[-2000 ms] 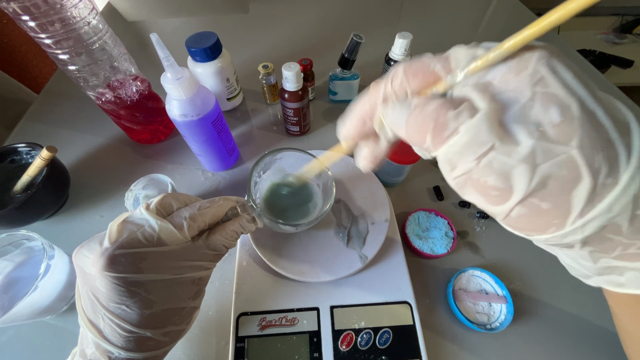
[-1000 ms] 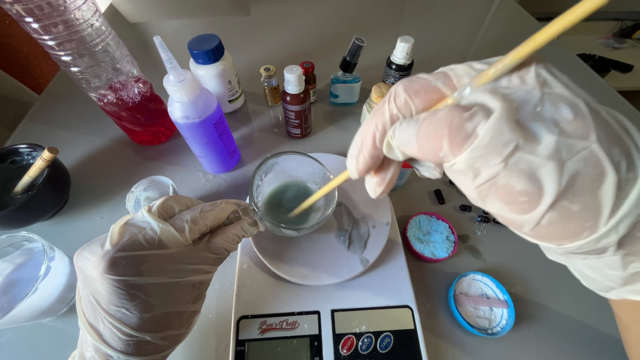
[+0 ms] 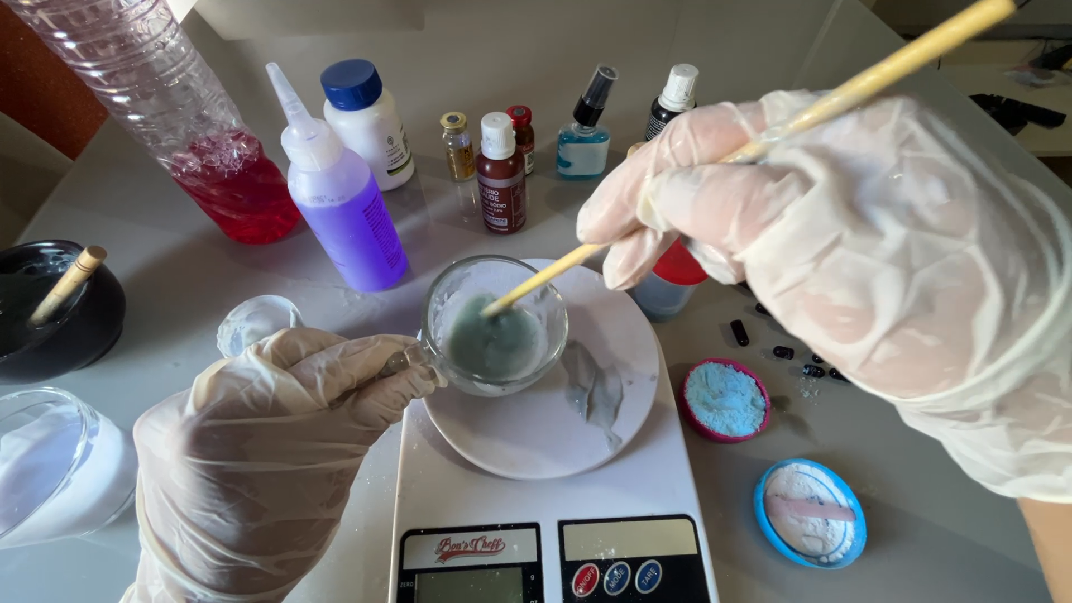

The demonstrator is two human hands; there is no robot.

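Observation:
My left hand [image 3: 276,444], in a translucent glove, pinches the handle of a small glass cup [image 3: 496,368] over the round plate of a white kitchen scale [image 3: 544,494]. Grey-green liquid fills the lower part of the cup. Also gloved, my right hand [image 3: 754,209] grips a wooden stick [image 3: 871,75], whose lower tip dips into the liquid. A grey-green smear [image 3: 595,389] lies on the plate, right of the cup. Behind my right fingers, a container with a red rim [image 3: 678,266] is partly hidden.
A bottle of red liquid [image 3: 226,176], a purple squeeze bottle [image 3: 347,218], a blue-capped white bottle [image 3: 368,126] and several small bottles stand behind. Left are a black bowl [image 3: 92,327] and a glass bowl [image 3: 75,469]. Right lie black capsules [image 3: 739,332], blue powder [image 3: 725,399] and white powder [image 3: 808,511] in small lids.
The stick's tip has shifted about within the cup, and my right hand has moved slightly with it. My left hand keeps hold of the cup handle.

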